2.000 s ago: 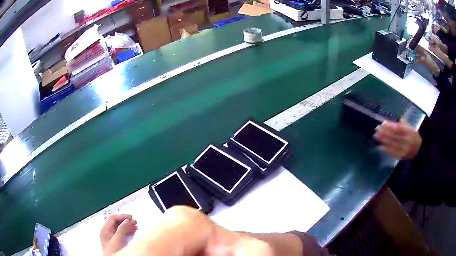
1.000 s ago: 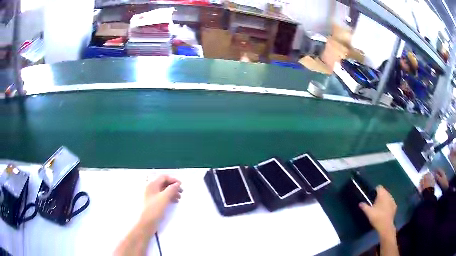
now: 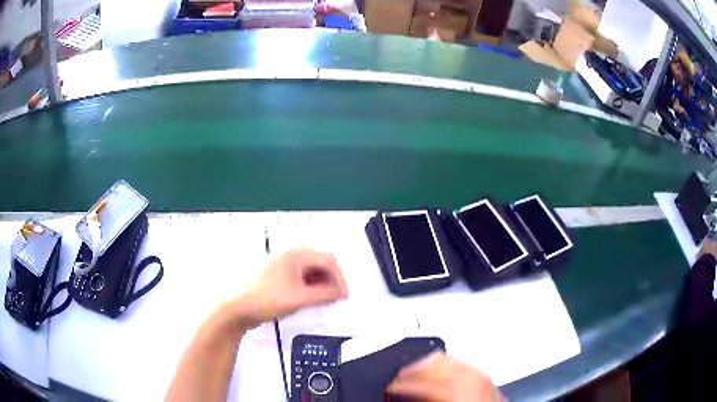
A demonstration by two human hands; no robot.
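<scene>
A black device housing (image 3: 318, 369) with a round button pad lies at the bottom edge, partly cut off, over the white sheet. My right hand (image 3: 444, 381), blurred and cut off by the edge, grips its right end. My left hand (image 3: 303, 286) hovers above and left of it, fingers curled together, with nothing visible in them. Three black units with white-bordered dark screens stand to the right: the near one (image 3: 415, 247), the middle one (image 3: 491, 239) and the far one (image 3: 542, 228). Two part-assembled devices (image 3: 110, 251) with tilted silvery panels and wrist straps lie at left.
The white work sheet (image 3: 196, 259) has a dark seam near my left wrist. Beyond it runs the green conveyor belt (image 3: 314, 149), with a tape roll (image 3: 550, 92) on its far edge. A neighbouring worker's dark sleeve (image 3: 696, 290) and black fixture (image 3: 693, 208) are at right.
The view has swung from the right to face the bench. My right hand has brought the black housing from the right side to the front. My left hand stays over the sheet, fingers curled.
</scene>
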